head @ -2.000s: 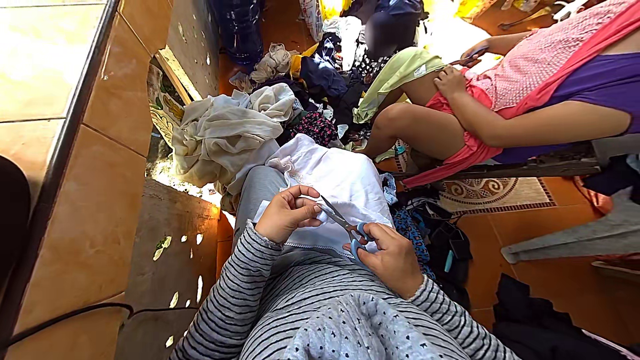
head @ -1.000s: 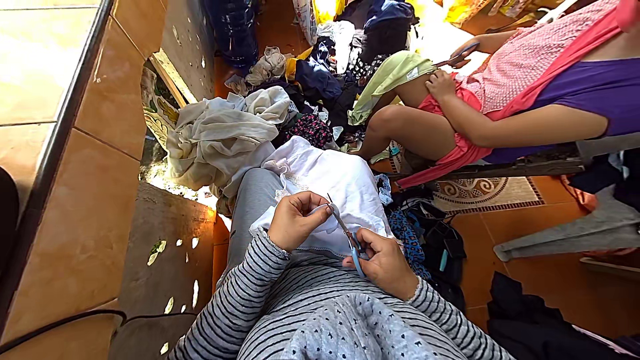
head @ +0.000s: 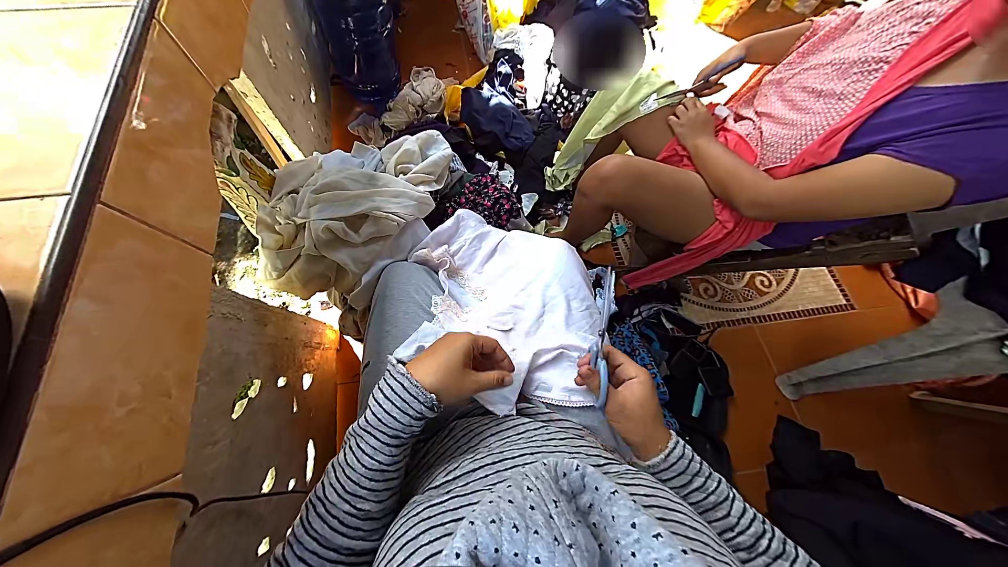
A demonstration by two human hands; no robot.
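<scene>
A white lace-trimmed cloth garment point(head: 528, 299) lies spread over my lap. My right hand point(head: 630, 394) grips the blue handles of a pair of scissors point(head: 603, 315), whose blades point away from me along the garment's right edge. Over the garment's near left part is my left hand point(head: 465, 368), its fingers curled and the thumb near the fingertips; whether something small is between them cannot be made out. The two hands are apart.
A person in pink and purple point(head: 787, 142) sits at the right, cutting light green cloth point(head: 606, 118). Cream fabric point(head: 346, 213) is heaped at my left knee. Mixed clothes point(head: 496, 118) lie ahead, dark cloth point(head: 858, 504) at the lower right. A tiled ledge point(head: 134, 315) runs along the left.
My hands have moved apart, after being close together at the scissors. The scissors, earlier pointing toward my left hand, now point forward on the right. The other person's scissors hand has shifted slightly.
</scene>
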